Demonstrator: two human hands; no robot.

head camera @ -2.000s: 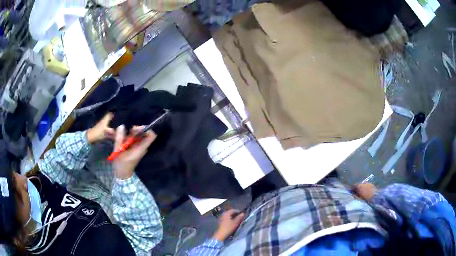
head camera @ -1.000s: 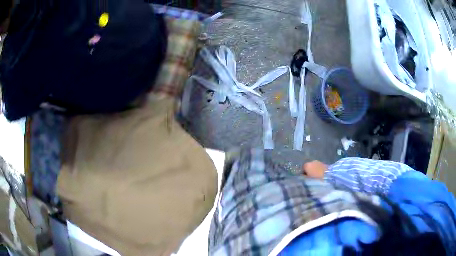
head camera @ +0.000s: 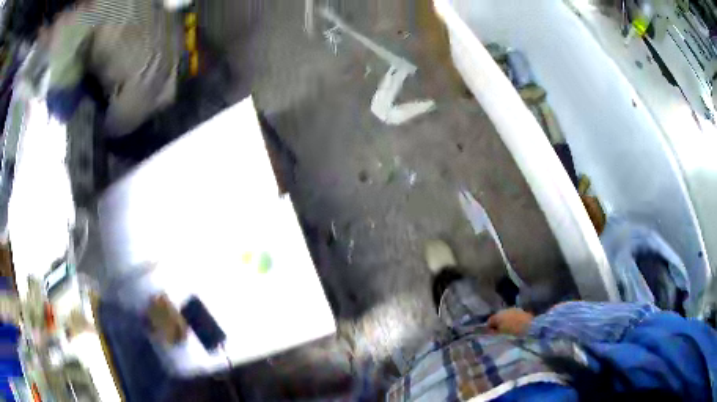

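My right hand (head camera: 511,320) is small and blurred at the lower right, in front of the plaid apron, below a striped sleeve. Its fingers are largely hidden, and I cannot tell whether it holds anything. My left hand is not in view. A bright white-topped board (head camera: 220,228) lies to the left. A small dark oblong thing (head camera: 203,322) and a brown piece (head camera: 167,318) are on its near part, both blurred.
Grey floor (head camera: 354,157) runs up the middle, with pale fabric strips (head camera: 389,98) on it. A large white bin (head camera: 534,165) with mixed contents stands at the right. A shoe (head camera: 440,256) shows on the floor. A blurred grey-brown shape (head camera: 137,63) is at the upper left.
The view has swung away from the seated coworker, black cloth and khaki panels to the white board, floor and bin. My left hand has left view; my right hand stays by the apron.
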